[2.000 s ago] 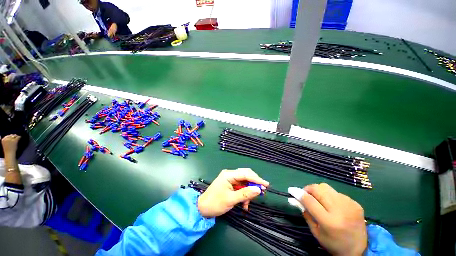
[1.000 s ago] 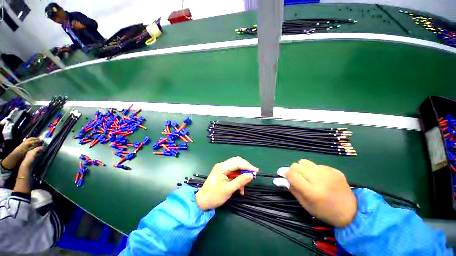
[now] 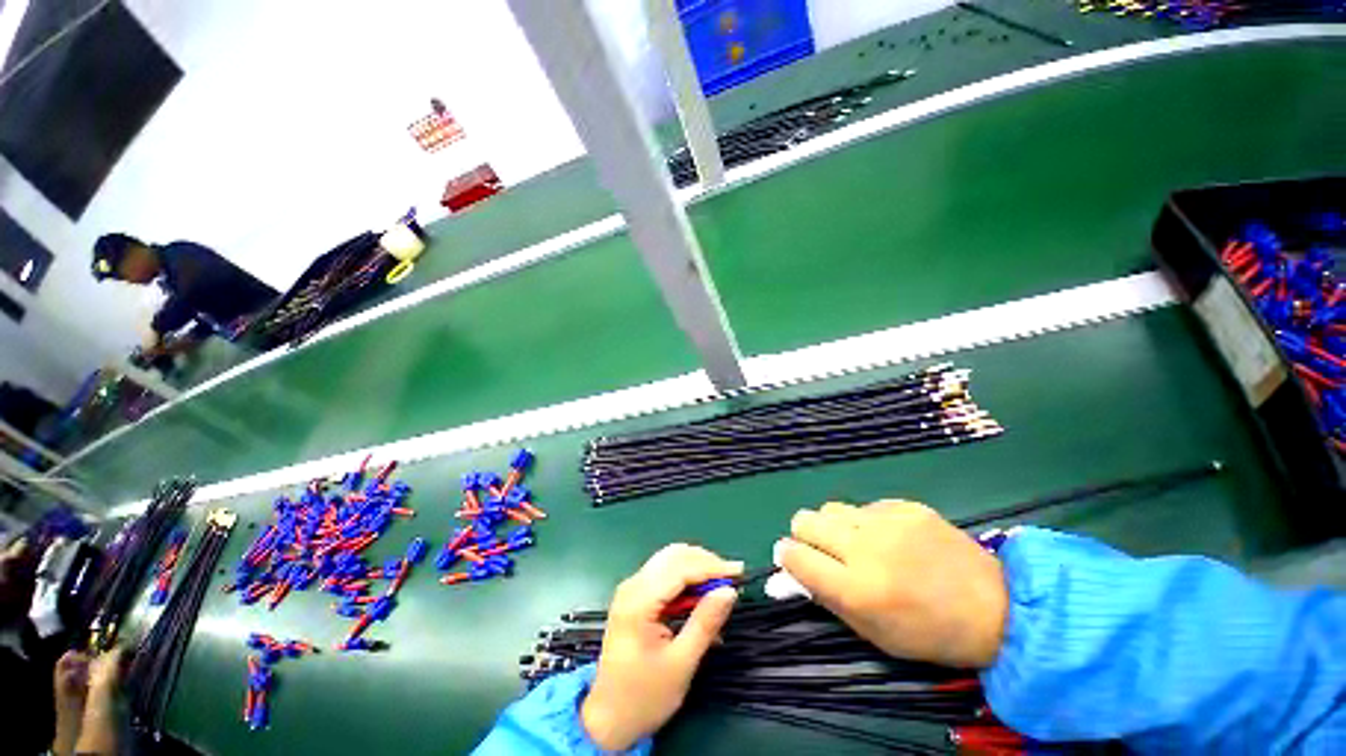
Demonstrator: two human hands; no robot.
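My left hand (image 3: pixel 657 638) is closed on a blue-and-red end piece (image 3: pixel 706 594), held between thumb and fingers. My right hand (image 3: pixel 893 579), with white finger covers (image 3: pixel 787 585), pinches a black cable (image 3: pixel 753 576) that runs to the end piece; how far it is inserted is hidden by the fingers. The working bundle of black cables (image 3: pixel 782 665) lies under both hands, with some red ends below my right hand. A second bundle (image 3: pixel 775 436) lies in a row beyond my hands, its brass and silver tips at the right.
Loose end pieces (image 3: pixel 328 539) lie in heaps at left. A black tray (image 3: pixel 1240 337) holds more at right. A single cable (image 3: pixel 1100 490) lies near it. A grey upright (image 3: pixel 650 207) and white-edged green divider (image 3: pixel 945 222) stand behind. Another worker's hands (image 3: pixel 89 694) show at far left; a person (image 3: pixel 192 288) is opposite.
The view has tilted and turned right, showing more of the tray. My hands have come slightly closer together, still holding the end piece and cable.
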